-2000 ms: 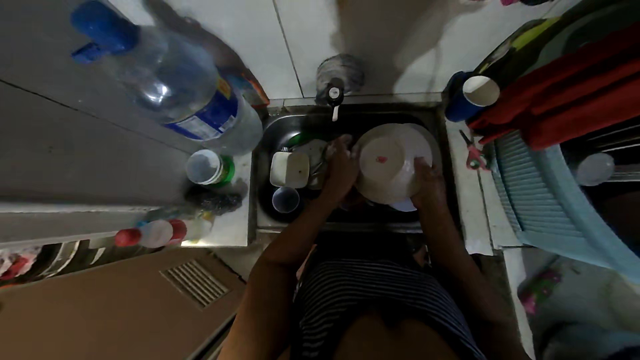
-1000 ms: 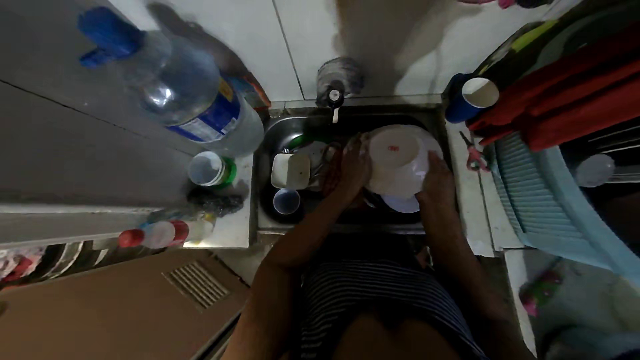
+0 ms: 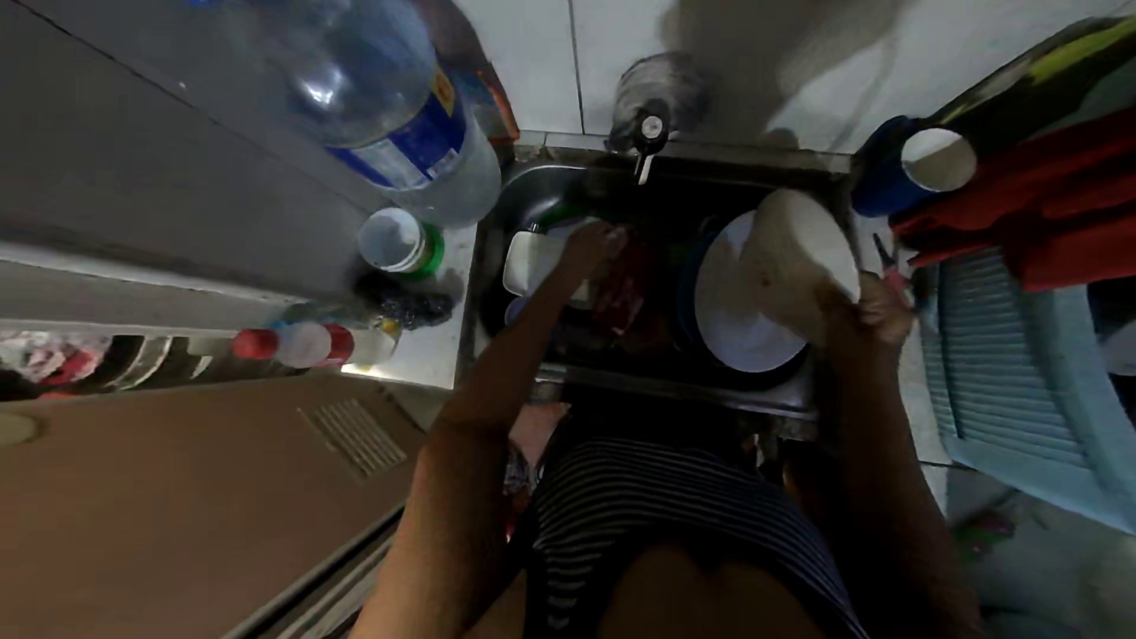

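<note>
My right hand (image 3: pixel 865 311) grips the rim of a white bowl (image 3: pixel 790 257), which is tilted over the right side of the sink. Below the bowl, a white plate (image 3: pixel 745 333) lies in the sink. My left hand (image 3: pixel 590 248) is over the left part of the basin, close to a white rectangular container (image 3: pixel 524 264) and beside a red mesh-like cloth (image 3: pixel 621 297). Whether its fingers hold anything is hard to make out. A small cup (image 3: pixel 516 309) is partly hidden behind my left forearm.
The faucet (image 3: pixel 650 133) is on the wall behind the sink rim (image 3: pixel 674 386). A large water bottle (image 3: pixel 399 124) and a white tub (image 3: pixel 392 240) stand at left. At right are a blue cup (image 3: pixel 923 169), pink-handled scissors (image 3: pixel 895 275), a red cloth (image 3: pixel 1021 204) and a light-blue basket (image 3: pixel 1012 373).
My left hand has left the white bowl and moved left across the sink. My right hand still holds the bowl, now tilted and farther right, uncovering more of the plate beneath.
</note>
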